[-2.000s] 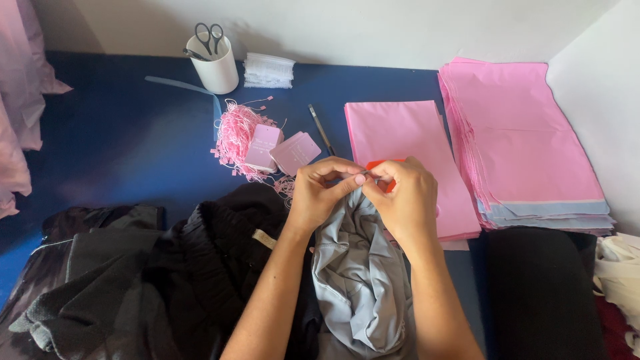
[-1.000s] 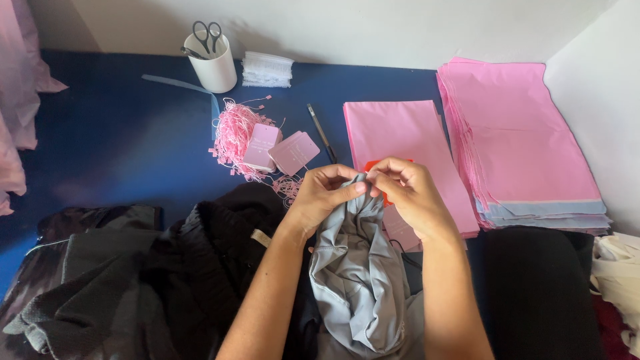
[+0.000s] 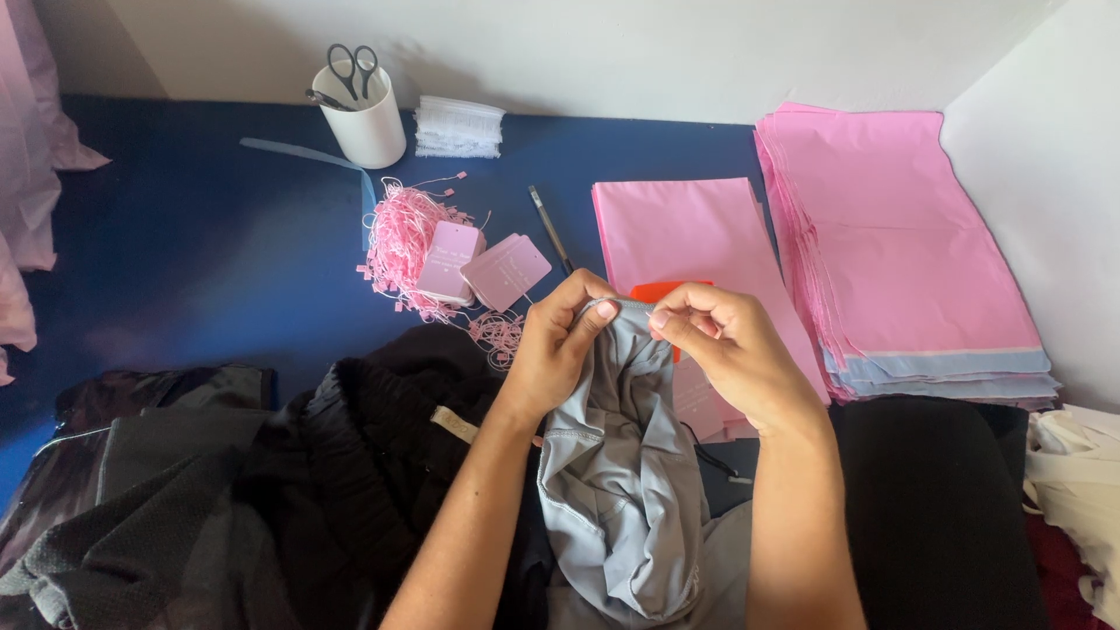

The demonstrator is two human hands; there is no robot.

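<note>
My left hand pinches the edge of a grey fabric garment between thumb and fingers. A short way to its right, my right hand has thumb and fingertips closed at the same edge; a tiny pale bit shows at them, too small to name. The garment hangs in folds below both hands. An orange object lies partly hidden behind my right hand, on a stack of pink bags. Left of my hands lie pink cards and a tangle of pink-and-white tag strings.
Black garments are heaped at the lower left, and black fabric lies at the right. Behind stand a white cup with scissors, and a bundle of white fasteners or labels. A pen and more pink bags lie farther back.
My fingertips, close together one second ago, are now farther apart along the garment's edge. The round pink thing at my left thumb two seconds ago looks like the thumbnail; the garment stays in hand.
</note>
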